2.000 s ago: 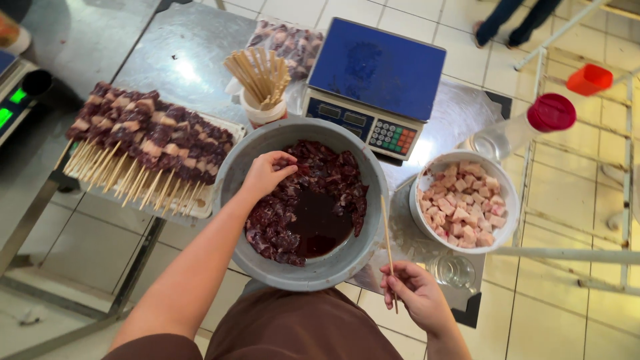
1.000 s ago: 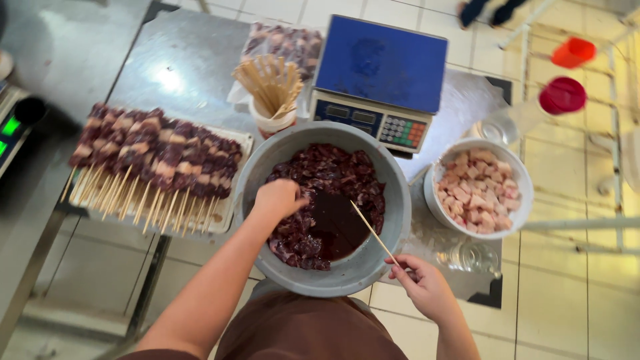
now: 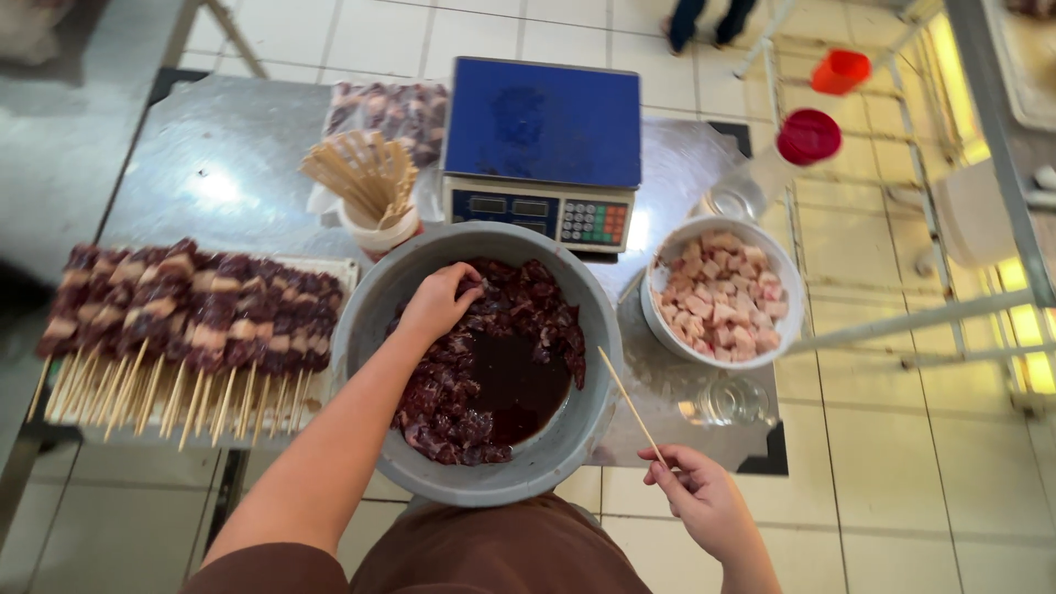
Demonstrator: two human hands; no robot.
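My left hand (image 3: pixel 444 299) reaches into a grey plastic basin (image 3: pixel 477 493), its fingertips on the dark red raw meat pieces (image 3: pixel 441 412) near the upper rim; whether a piece is pinched cannot be seen. Dark liquid pools in the basin's middle. My right hand (image 3: pixel 693 495) holds a thin wooden skewer (image 3: pixel 631 404) by its lower end, right of the basin, its tip pointing up and left with nothing threaded on it. To the right stands a white bucket (image 3: pixel 794 318) of pale, cubed meat or fat (image 3: pixel 722 301). Loaded skewers (image 3: pixel 194 309) lie piled on a tray (image 3: pixel 351 272) at left.
Behind the basin are a blue-topped digital scale (image 3: pixel 540 124), a tub of wooden sticks (image 3: pixel 379 235) and a bag of meat (image 3: pixel 388 111). A glass jar (image 3: pixel 730 402) lies by the bucket, on the metal table (image 3: pixel 247 132). A person's legs (image 3: pixel 705 21) and metal racks show beyond.
My left hand has moved from the left part of the meat up toward the basin's upper rim. The skewer's tip, over the basin a second ago, is now at its right rim as my right hand drew back.
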